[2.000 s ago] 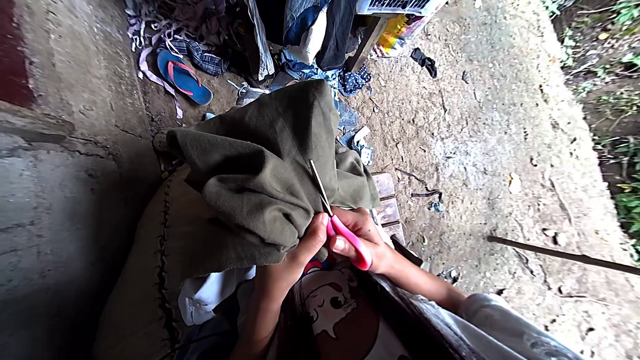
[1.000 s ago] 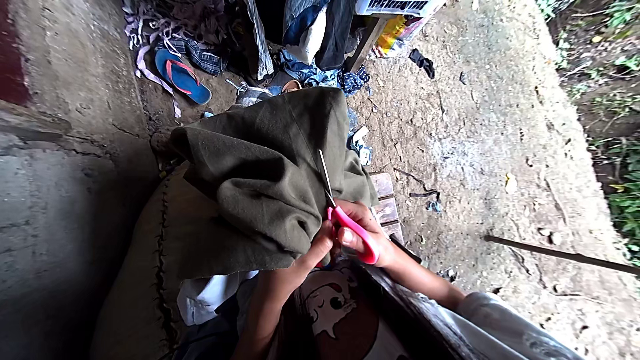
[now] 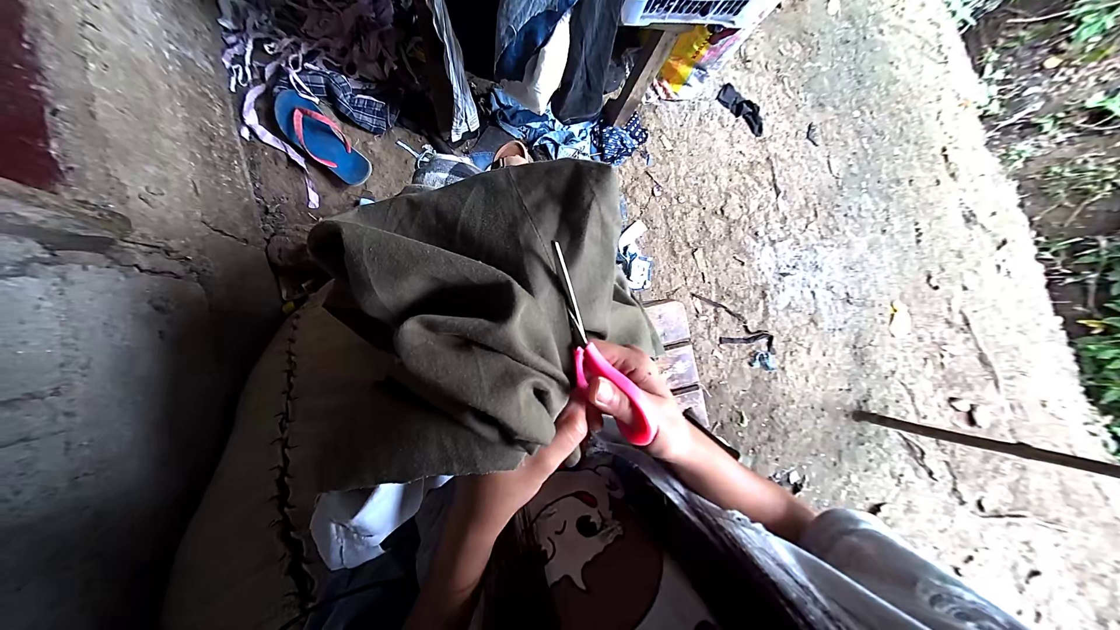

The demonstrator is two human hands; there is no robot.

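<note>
Olive-green cloth (image 3: 472, 289) lies in folds across the middle of the view, above my lap. My right hand (image 3: 634, 394) grips the pink handles of a pair of scissors (image 3: 626, 398), whose thin metal blades point up and away over the cloth. The blades look nearly closed, and part of them may be hidden by the fabric. Right beside the handles, my left hand (image 3: 569, 429) is closed on the cloth's near edge, its fingers partly hidden under the folds.
A stitched sack (image 3: 236, 490) bulges at the left by a concrete wall (image 3: 96, 376). Beyond the cloth are a blue flip-flop (image 3: 324, 140), heaped fabric scraps (image 3: 324, 44) and a white crate (image 3: 682, 10). A wooden slatted surface (image 3: 674, 350) and a stick (image 3: 989, 442) are at the right.
The cloth's folds have shifted, and its far edge is spread wider than two seconds ago. Both hands stay close together, with the scissors still in my right hand.
</note>
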